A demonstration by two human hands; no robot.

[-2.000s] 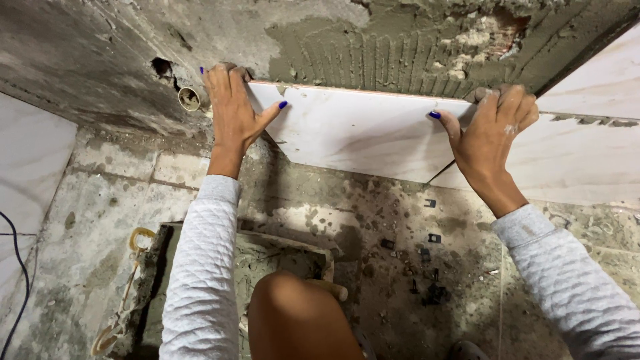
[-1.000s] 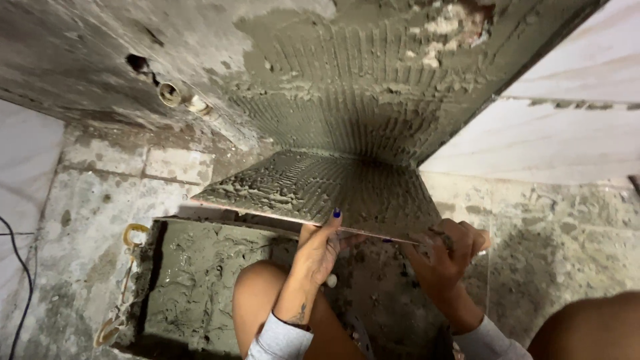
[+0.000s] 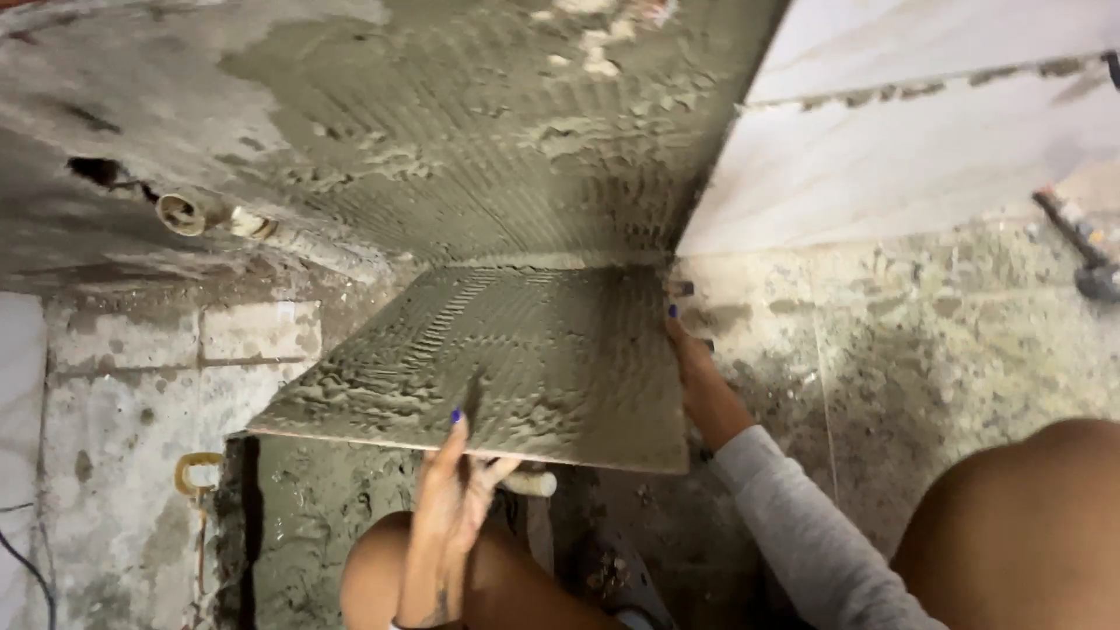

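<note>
A large tile (image 3: 525, 367) leans out from the foot of the wall, its mortar-coated back facing up, with ridges and lumps in the mortar. My left hand (image 3: 455, 490) grips the tile's near edge, thumb on top and fingers beneath. At the tile's right edge is my right hand (image 3: 704, 381), its thumb up near the far corner; its fingers are mostly hidden behind the tile. Beyond the tile, combed mortar (image 3: 490, 149) covers part of the wall.
A mortar trough (image 3: 324, 499) stands at lower left, partly under the tile. An open pipe end (image 3: 182, 214) juts from the wall. White wall tiles (image 3: 840, 166) stand at right, near a hammer-like tool (image 3: 1089, 254) on the floor. A cable (image 3: 31, 569) lies far left.
Two seconds ago both hands held the tile's top edge with its pale face showing; it has since tipped outward, mortared side up. My right hand has moved from the near corner up its right edge.
</note>
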